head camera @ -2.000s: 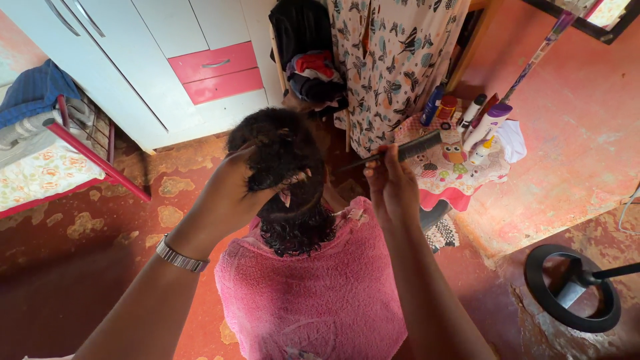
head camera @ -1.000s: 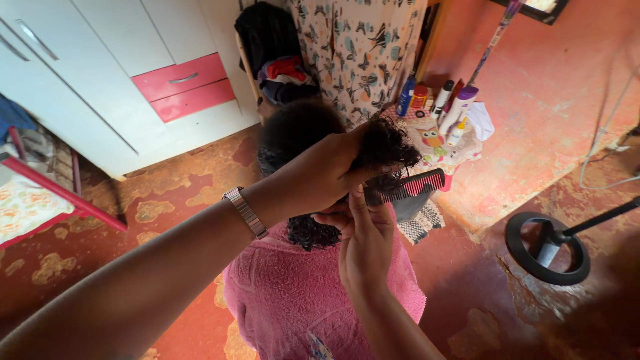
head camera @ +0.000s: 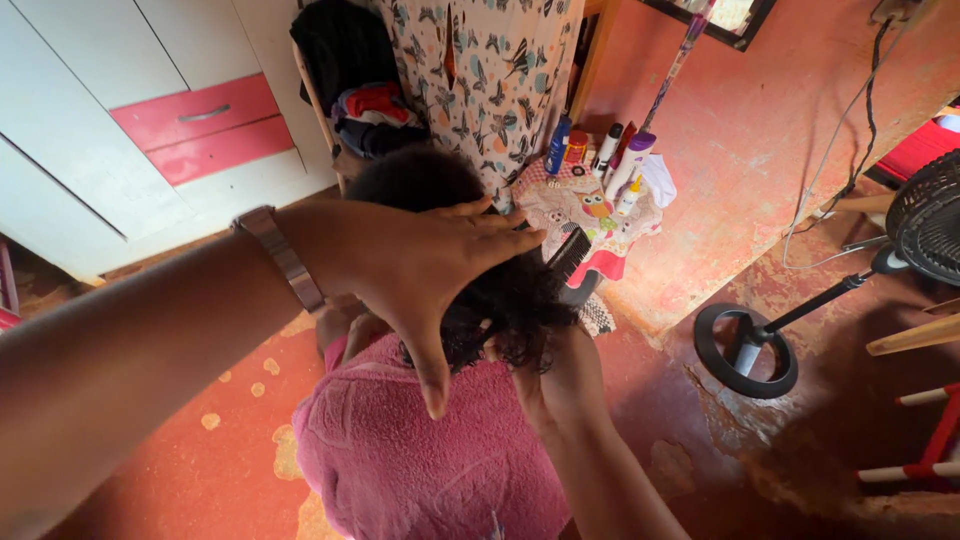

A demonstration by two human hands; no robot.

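Observation:
A seated person's dark curly hair (head camera: 517, 307) lies between my hands, above a pink towel (head camera: 442, 442) over the shoulders. My left hand (head camera: 420, 262), with a metal-banded watch (head camera: 281, 255) at the wrist, spreads its fingers over the head and hair, thumb pointing down, and holds nothing. Under the hair at the right, my right hand (head camera: 551, 375) is partly covered by curls. A black comb (head camera: 571, 251) sticks out beyond the hair, its other end hidden; it appears to be in my right hand, whose fingers are largely out of sight.
Bottles, a jar and a white tube (head camera: 630, 161) stand on a small table with an owl-print cloth (head camera: 555, 202) at the wall. A pedestal fan (head camera: 746, 349) is at the right. Clothes (head camera: 375, 105) lie on a chair by a butterfly-print curtain (head camera: 487, 82). A white wardrobe (head camera: 67, 97) stands left.
My left hand held a bunch of hair in both earlier frames; its fingers are now spread. My right hand, first out to the right with the comb, is now under the hair. The view has shifted right.

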